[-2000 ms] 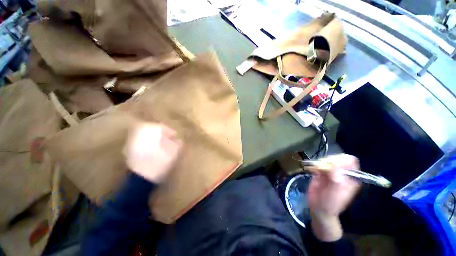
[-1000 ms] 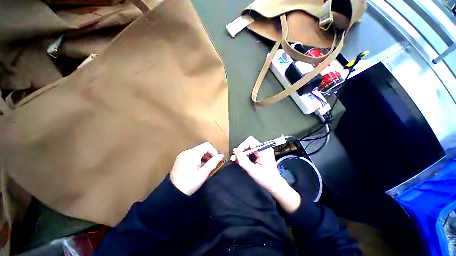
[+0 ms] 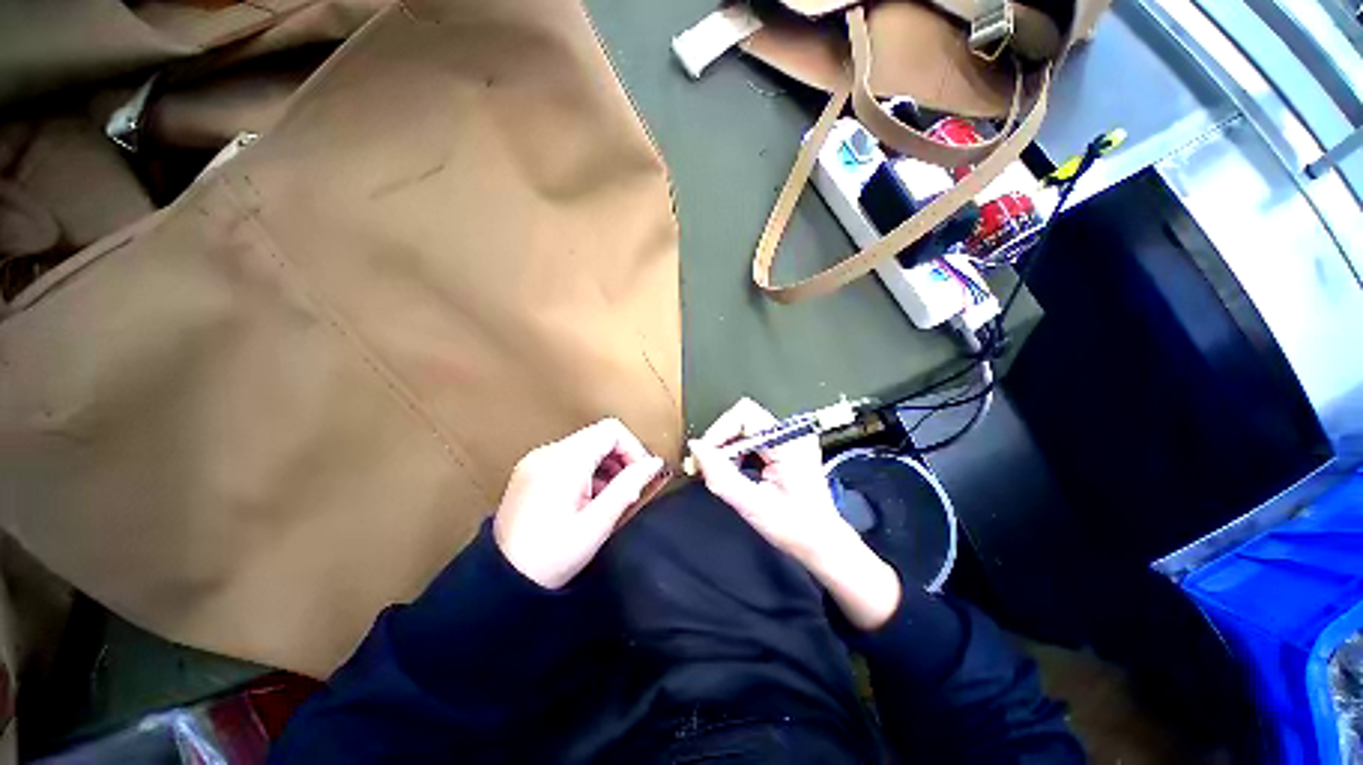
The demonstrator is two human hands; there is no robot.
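Observation:
A large tan tote bag [image 3: 404,284] lies spread over the table's left side, its lower right corner at the front edge by my lap. My left hand [image 3: 580,501] pinches the bag at this corner. My right hand [image 3: 770,478] holds a slim pale thread burner pen [image 3: 792,429] between thumb and fingers. Its tip points left at the corner, close to my left fingertips. Whether the tip touches the fabric cannot be told. A thin cord runs from the pen's rear to the right. The bag edge under my left fingers is mostly hidden.
A white power strip [image 3: 897,247] with a black adapter and red items stands on the green table [image 3: 733,329]. Another tan bag [image 3: 927,67] with its strap looped over the strip lies behind. A round bin [image 3: 934,523] is below the table edge. Blue material [image 3: 1271,598] is at lower right.
From two seconds ago, both hands have come together at the bag's corner, the right with the pen. Over the last second the hands barely moved; the bag's creases shifted and a seam line shows.

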